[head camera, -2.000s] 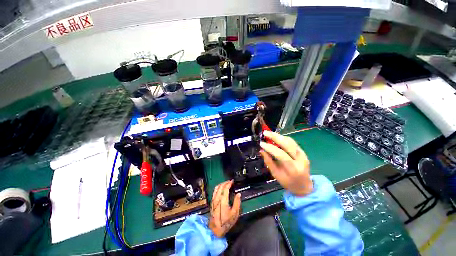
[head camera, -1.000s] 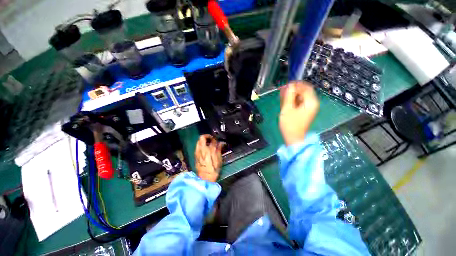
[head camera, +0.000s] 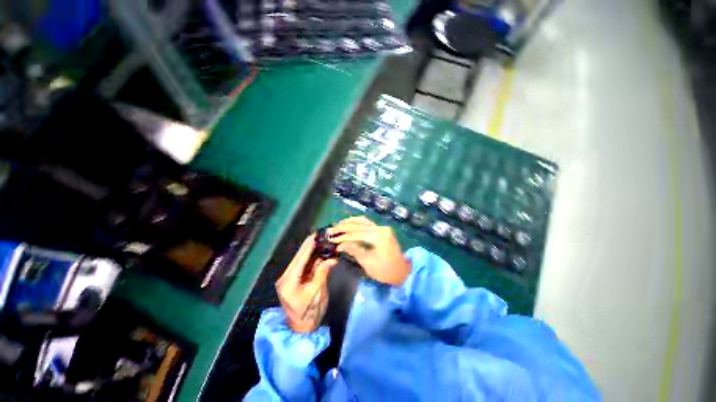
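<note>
My left hand holds a small round black housing between thumb and fingers, above my lap near the bench edge. My right hand meets it from the right, its fingertips on the same housing. The clear blister tray lies just beyond my right hand, with rows of round dark and pale-faced pieces along its near side. The right test fixture is at the left, blurred. Its two seats show tan or brown.
Part of the left test fixture is at the bottom left, near the blue tester. A full tray of dark discs lies at the top. A round stool stands beyond the bench. The pale floor has yellow lines.
The view has swung right and down. My hands have left the right fixture and come together at the housing. The red clamp handle, raised one second ago, no longer shows clearly.
</note>
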